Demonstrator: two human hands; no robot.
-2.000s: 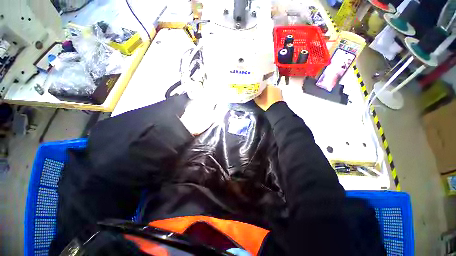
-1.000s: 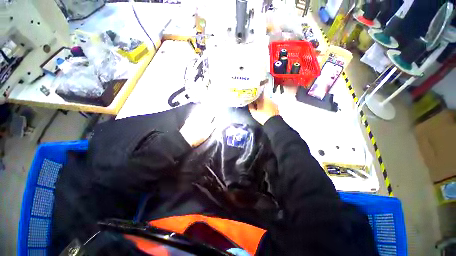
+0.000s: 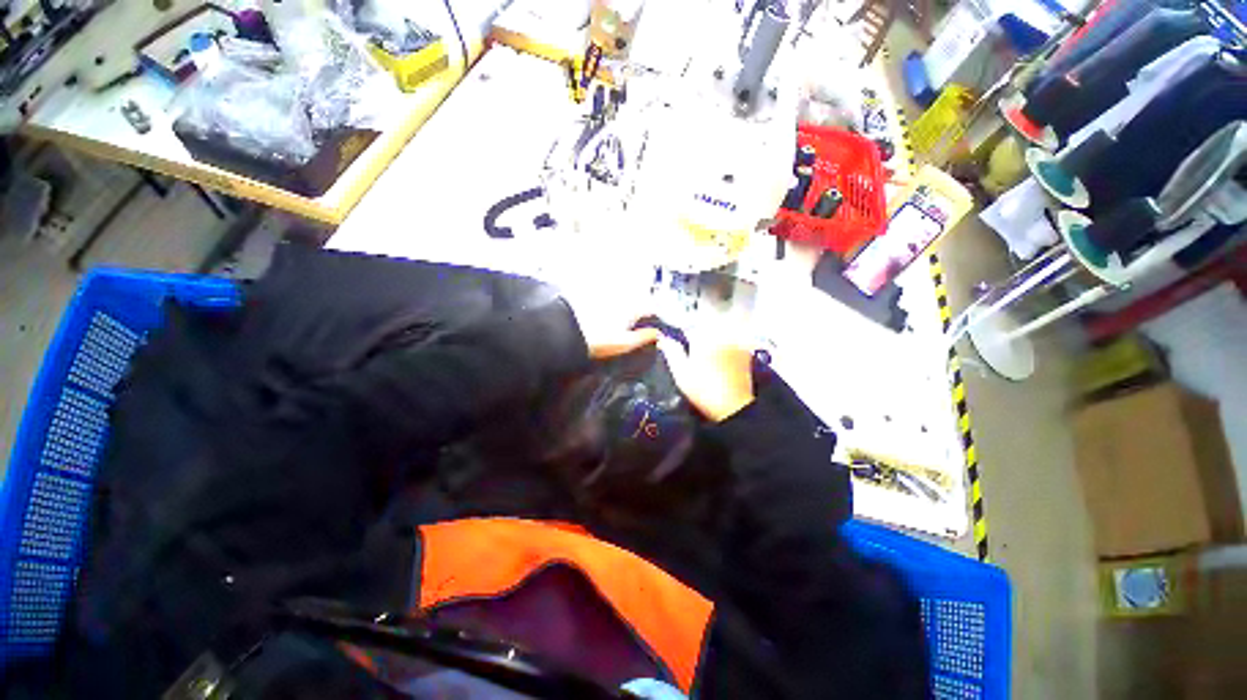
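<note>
The black garment (image 3: 178, 451) spreads over the lap and the left crate, up to the table edge. Its glossy dark lining (image 3: 632, 410) is bunched below my hands. My left hand (image 3: 618, 342) grips the upper edge of the cloth from the left. My right hand (image 3: 714, 372) holds the same edge from the right, overexposed, with its fingers close to the left ones. The white sewing machine head (image 3: 714, 192) stands just beyond my hands; the cloth edge lies on my side of the lit needle area (image 3: 704, 285). Fingertips are partly washed out by glare.
A red basket (image 3: 859, 175) with black spools and a phone (image 3: 896, 246) on a stand are right of the machine. A black hook-shaped hose (image 3: 509, 216) lies left. Blue crates stand at left (image 3: 41, 479) and right (image 3: 974, 602). Metal tools (image 3: 896, 476) sit at the right table edge.
Both hands have drawn the cloth back from the machine head towards me. The shiny lining is now more bunched, and the blue label no longer shows clearly. The view has turned and tilted.
</note>
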